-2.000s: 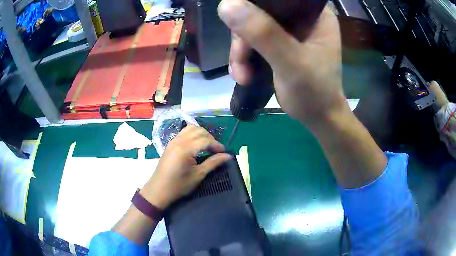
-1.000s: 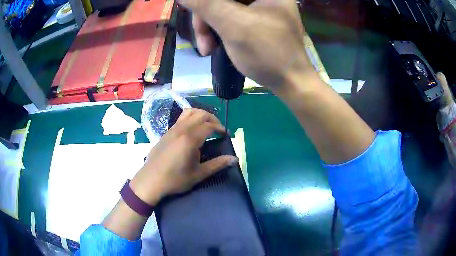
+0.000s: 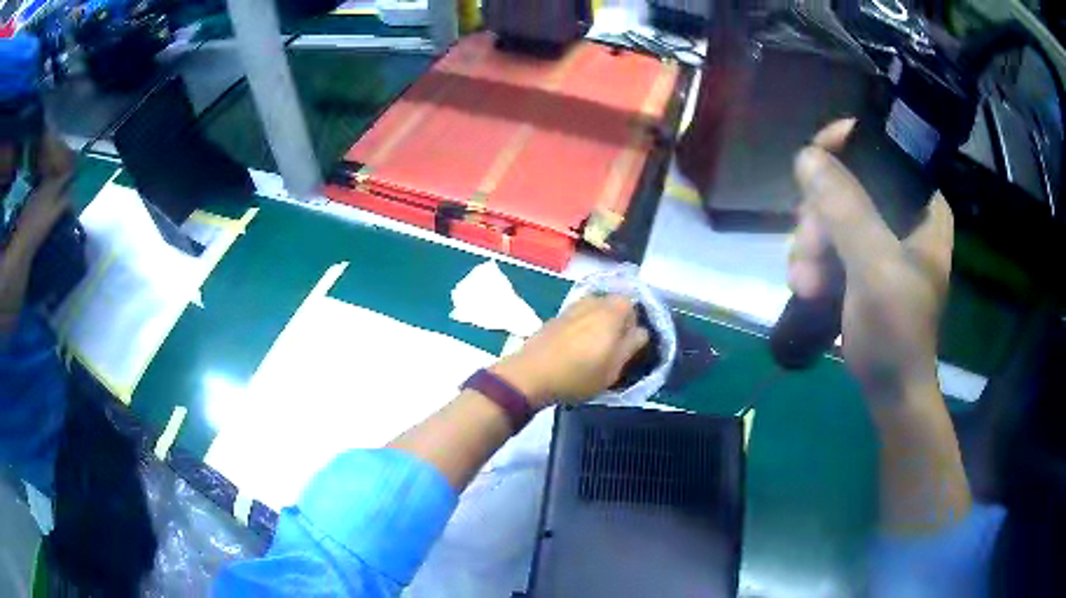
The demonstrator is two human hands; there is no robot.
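My left hand point(image 3: 590, 347) reaches into the round, bag-lined screw container point(image 3: 664, 339), which has dark contents. Its fingertips are bent down and partly hidden, so I cannot tell whether they hold a screw. My right hand point(image 3: 877, 269) is shut around the black electric screwdriver point(image 3: 807, 321), held up at the right, nose pointing down and left, clear of the housing. The black housing point(image 3: 641, 514) lies flat at the near edge with its slotted vent grille point(image 3: 651, 465) at the far end; no hand touches it.
A stack of red-orange padded boards point(image 3: 491, 140) lies beyond the bench. Black units point(image 3: 766, 129) stand behind. Crumpled white paper point(image 3: 491, 300) is left of the container, above the white sheet point(image 3: 351, 386). Another person point(image 3: 35, 292) is at the far left.
My left hand has left the housing's far end and moved into the screw container. My right hand has lifted the screwdriver away to the right. The view has swung left.
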